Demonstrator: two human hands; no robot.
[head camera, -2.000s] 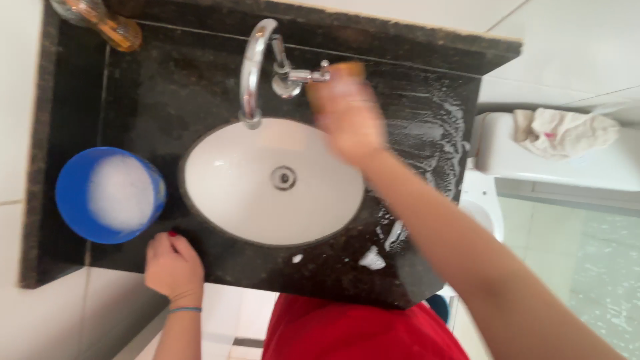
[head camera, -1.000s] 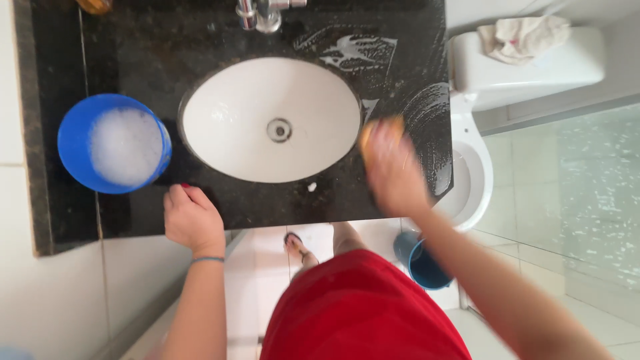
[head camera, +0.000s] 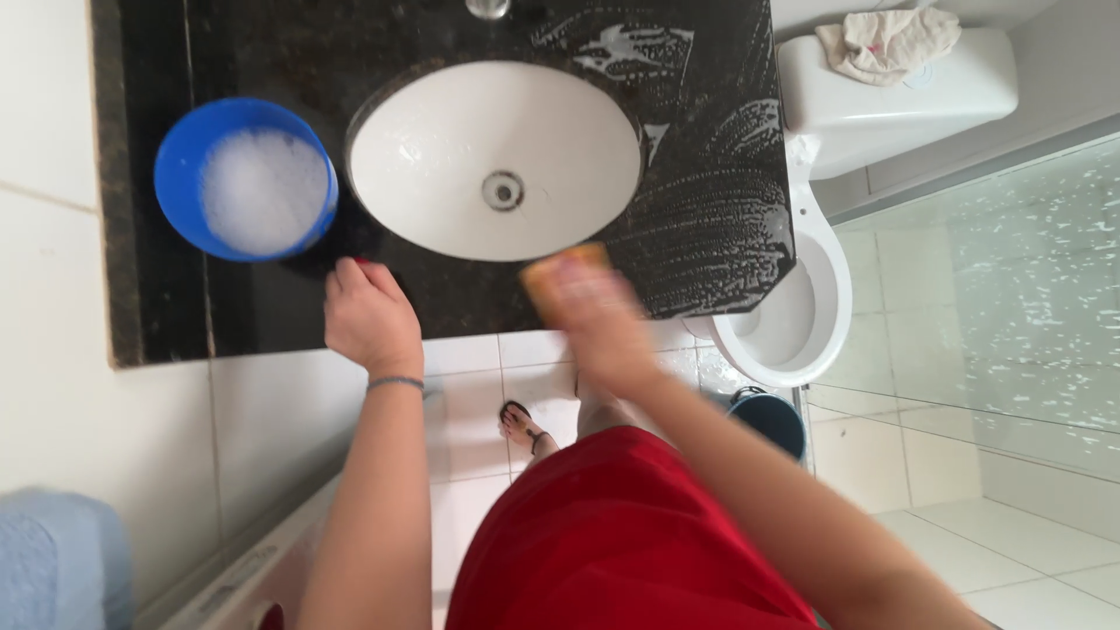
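Observation:
My right hand (head camera: 604, 324), blurred, presses an orange-yellow sponge (head camera: 551, 284) on the front edge of the black stone countertop (head camera: 472, 302), just below the oval white sink basin (head camera: 437, 166). Streaks of suds (head camera: 726, 219) cover the counter to the basin's right. My left hand (head camera: 372, 315) rests at the front edge with its fingers curled; whether anything is inside them cannot be seen. Just beyond it stands a blue bucket (head camera: 179, 197) with white foam (head camera: 262, 188) in it.
The base of a chrome faucet (head camera: 487, 7) shows at the top. A white toilet (head camera: 840, 262) stands right of the counter, with a crumpled cloth (head camera: 888, 44) on its tank. A dark blue bucket (head camera: 770, 424) is on the tiled floor, near a glass panel (head camera: 1041, 262).
My right hand has moved with the sponge from beside the faucet, past the counter's right part, to the front edge below the basin. More suds show on the right part. The view has shifted toward the floor.

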